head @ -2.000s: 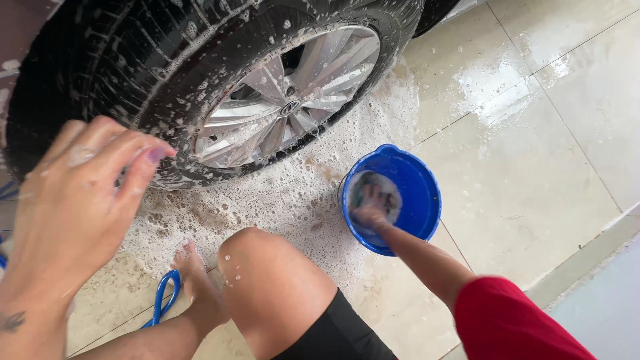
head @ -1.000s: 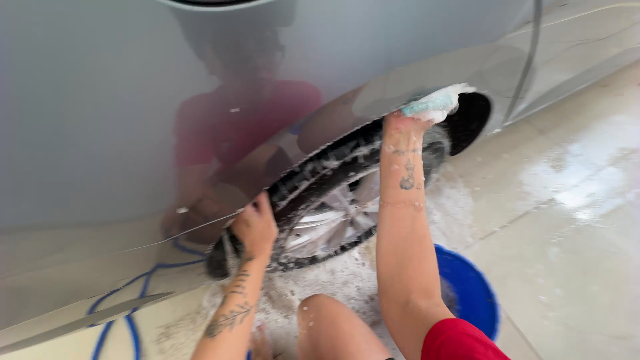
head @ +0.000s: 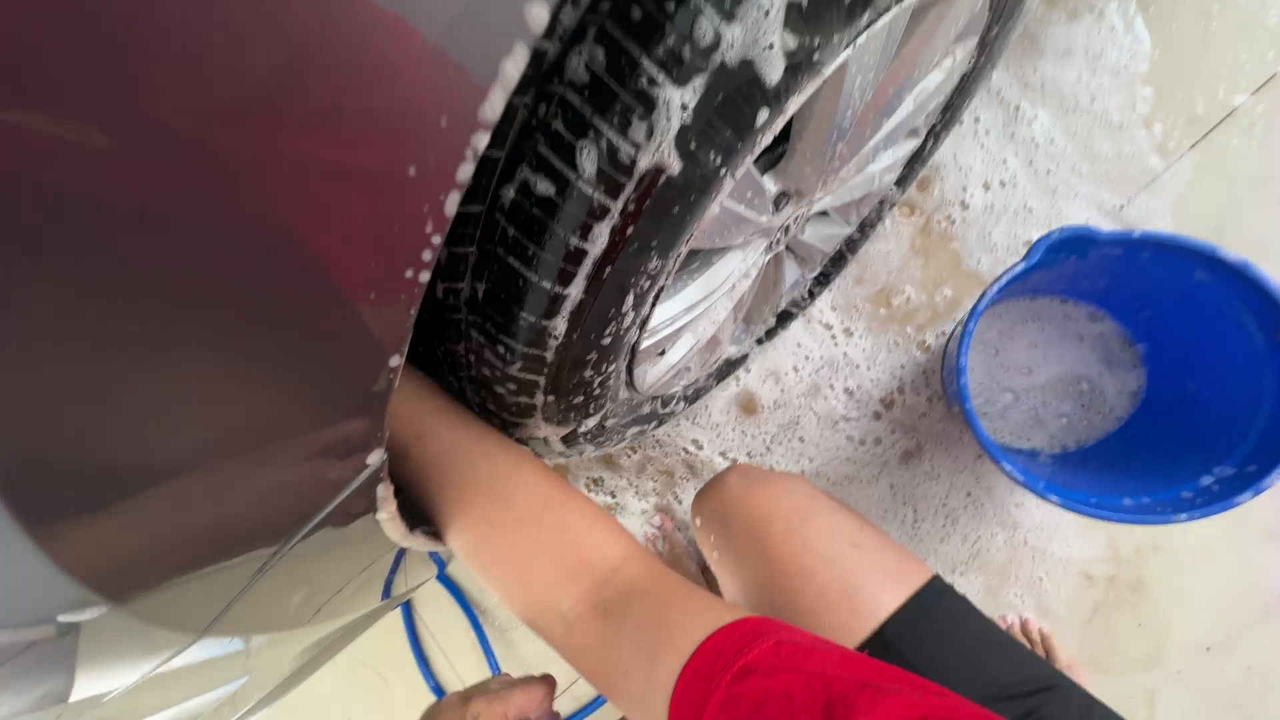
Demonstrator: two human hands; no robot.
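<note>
My right forearm, below a red sleeve, reaches into the dark gap behind the soapy black tyre (head: 520,260) of a car. My right hand is hidden in there, so what it holds is not seen. Low at the bottom edge, my left hand (head: 495,700) shows only in part, its fingers looking curled; whether it holds anything cannot be told. The silver alloy wheel rim (head: 790,230) carries suds. On the right, a blue bucket (head: 1200,370) holds foamy water (head: 1055,375).
Glossy car bodywork (head: 200,250) fills the left side. A blue hose (head: 415,640) loops on the tiled floor below it. Thick suds (head: 850,410) cover the floor between wheel and bucket. My bare knee (head: 790,540) and feet are close to the wheel.
My right hand was in the bucket, then held a foamy cloth or sponge at the top of the wheel arch; now it is out of sight behind the tyre. My left hand has left the arch edge.
</note>
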